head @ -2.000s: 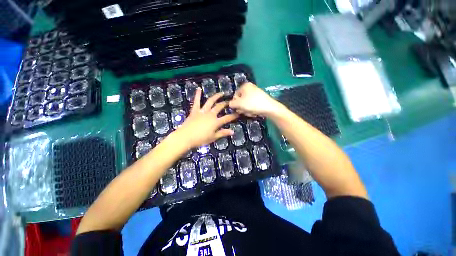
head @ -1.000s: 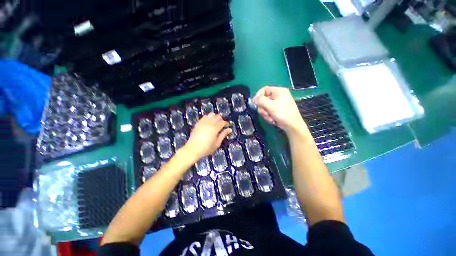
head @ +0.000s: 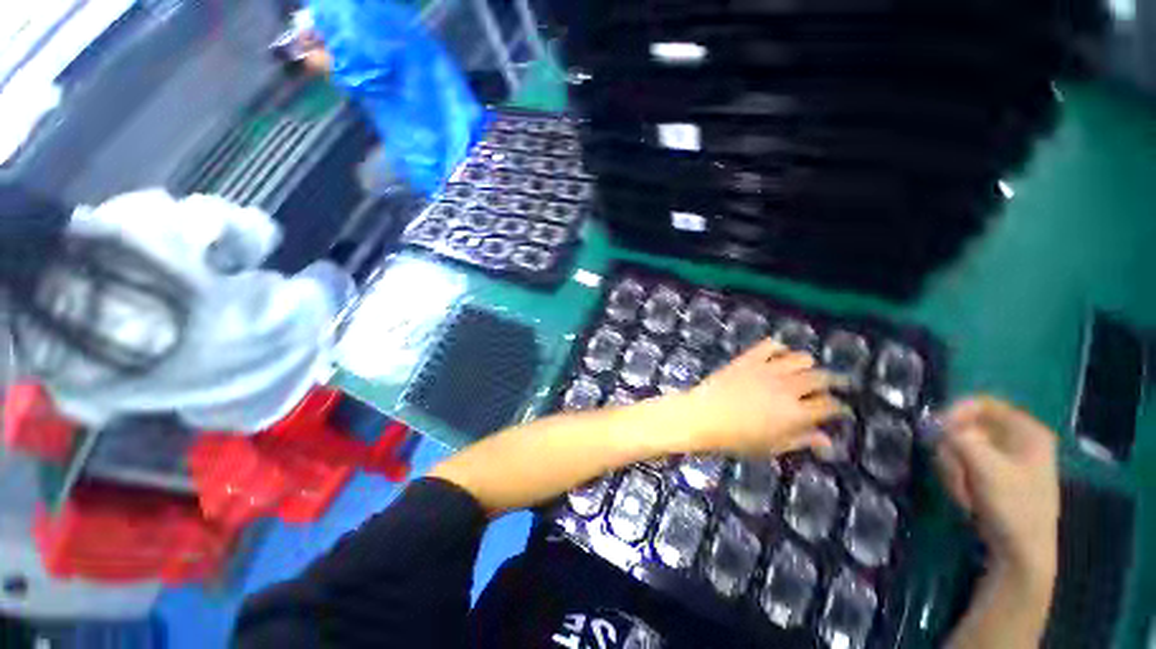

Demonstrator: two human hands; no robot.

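The large black blister tray (head: 923,342) lies before me with a silvery-clear device unit (head: 899,374) in each visible pocket. My left hand (head: 771,399) rests palm down over its middle right pockets, fingers slightly spread; whether it touches a unit is hidden. My right hand (head: 995,463) is just past the tray's right edge, blurred, thumb and fingers brought together. A tiny pale spot shows at its fingertips, too blurred to tell what it is. The left small-parts tray (head: 473,370), a dark grid, is left of the main tray. The right small-parts tray (head: 1093,558) is partly behind my right hand.
Tall stacked black trays (head: 811,152) stand behind the main tray. A second filled tray (head: 513,190) is at the far left. A smartphone (head: 1111,387) lies right. A clear cover (head: 399,317) is beside the left parts tray. A person in white (head: 203,304), a blue sleeve (head: 406,95) and red stools (head: 273,463) are left.
The view has swung left, bringing the person in white and red stools into sight. My right hand has moved from the tray to beyond its right edge. My left hand stays over the tray.
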